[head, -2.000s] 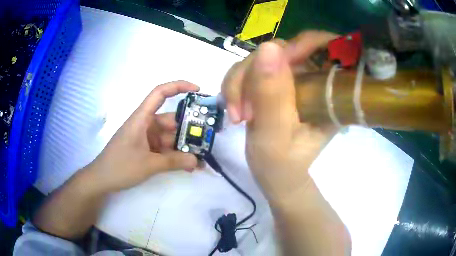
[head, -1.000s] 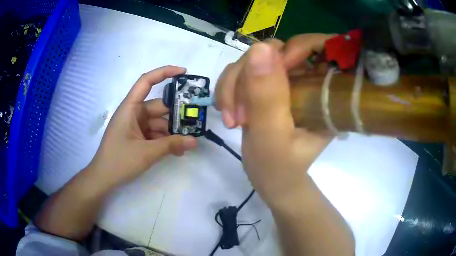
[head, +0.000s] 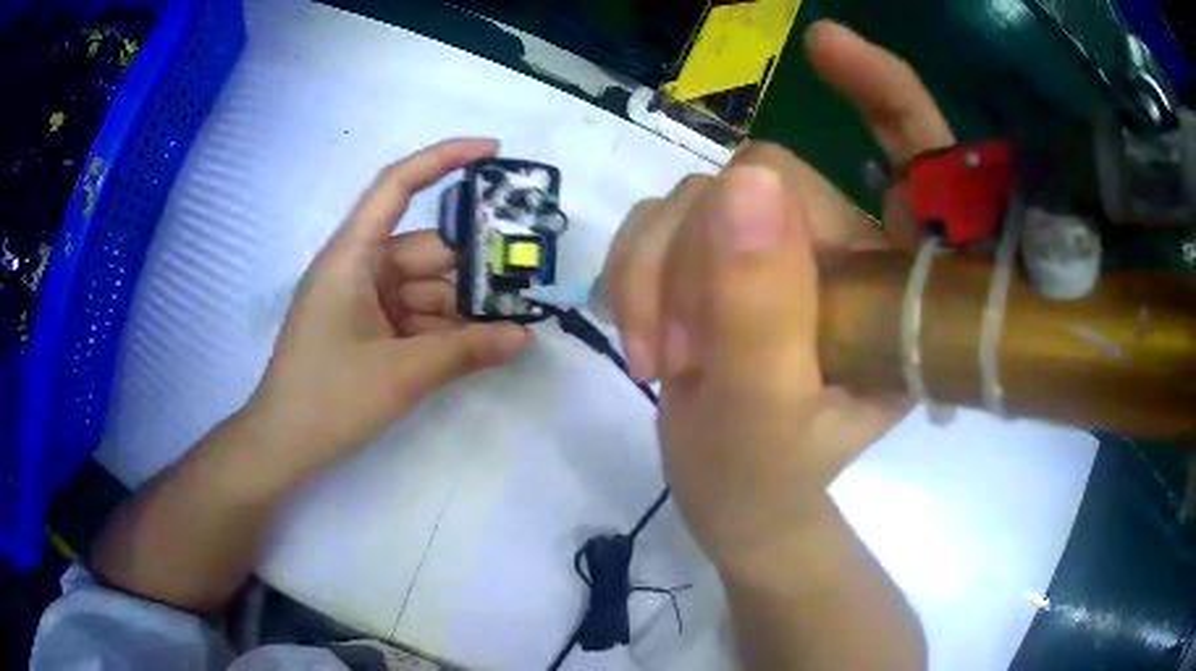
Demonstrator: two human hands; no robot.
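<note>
My left hand [head: 348, 321] holds the open black power adapter [head: 476, 249] between thumb and fingers, its circuit board [head: 514, 210] and yellow transformer [head: 522, 254] facing up. My right hand [head: 748, 302] is wrapped around the amber-brown glue gun [head: 1036, 334], with one finger raised behind the red lever [head: 964, 194]. The pale-blue nozzle [head: 586, 296] shows below the right fingers, just right of the adapter and apart from the board. A black output cable [head: 584, 330] runs from the adapter behind my right hand to a tied bundle [head: 605, 590].
A blue perforated basket [head: 144, 197] stands at the left, with dark contents flecked yellow. A white sheet [head: 354, 524] lies under my hands. A yellow-black strip [head: 737, 59] and green surface [head: 853, 125] lie beyond it. A dark green surface [head: 1115, 577] is at the right.
The nozzle has left the board and moved down and right of it. My left hand has raised the adapter slightly in the picture. A right finger has lifted off beside the red lever.
</note>
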